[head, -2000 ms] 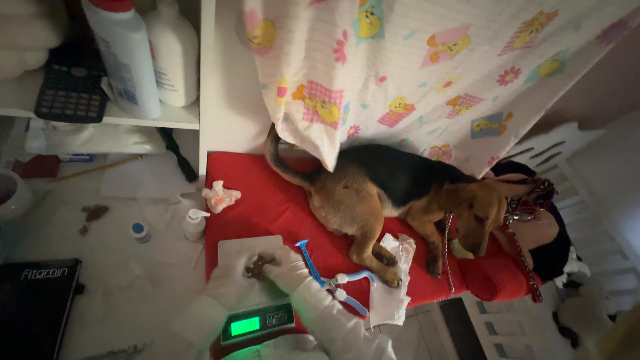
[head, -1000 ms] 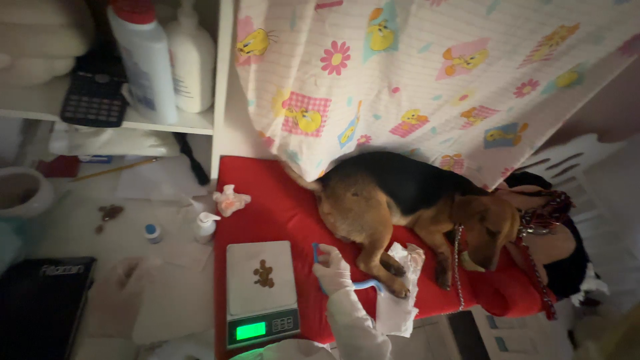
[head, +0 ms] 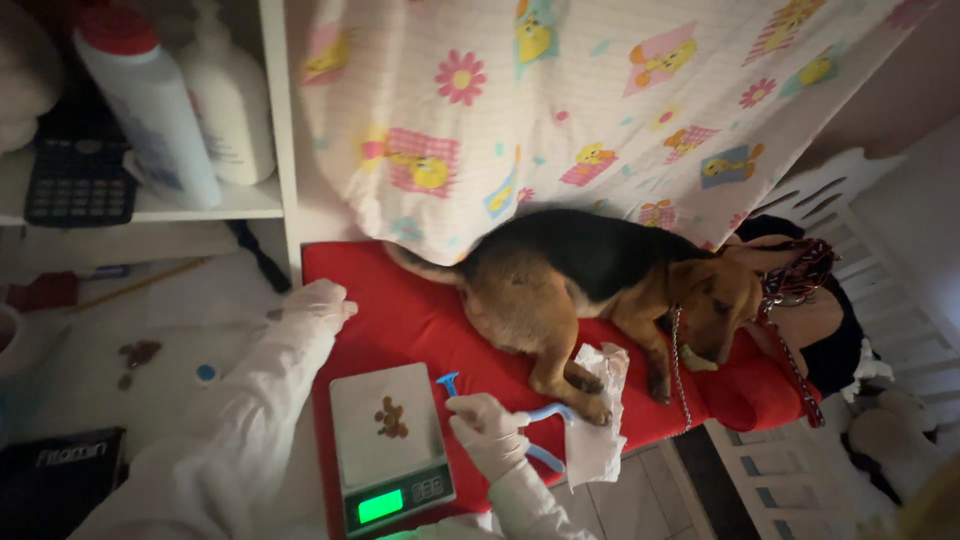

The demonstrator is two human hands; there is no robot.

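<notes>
My gloved left hand (head: 319, 304) is at the left edge of the red cloth (head: 367, 315), fingers bunched; whether they hold anything is hidden. My gloved right hand (head: 487, 431) pinches the handle of a blue disposable razor (head: 448, 380), beside blue-handled pliers or clippers (head: 551, 412) whose working end it covers. Left of it, a digital scale (head: 352, 439) with a lit green display bears a small heap of brown pieces (head: 391, 418). A black and tan dog (head: 562, 285) lies on its side on the cloth, its hind paws on a crumpled white paper (head: 600, 450).
A chain leash (head: 681, 375) hangs by the dog's head, near another person's bare limb (head: 817, 315). A patterned curtain (head: 525, 135) hangs behind. At left are a shelf (head: 255, 202) with bottles and a calculator (head: 81, 180), more brown pieces (head: 139, 354), and a black box (head: 60, 472).
Both hands have left the scale. My left hand is now where a crumpled pinkish-white tissue lay, which no longer shows. The razor has shifted slightly left with my right hand.
</notes>
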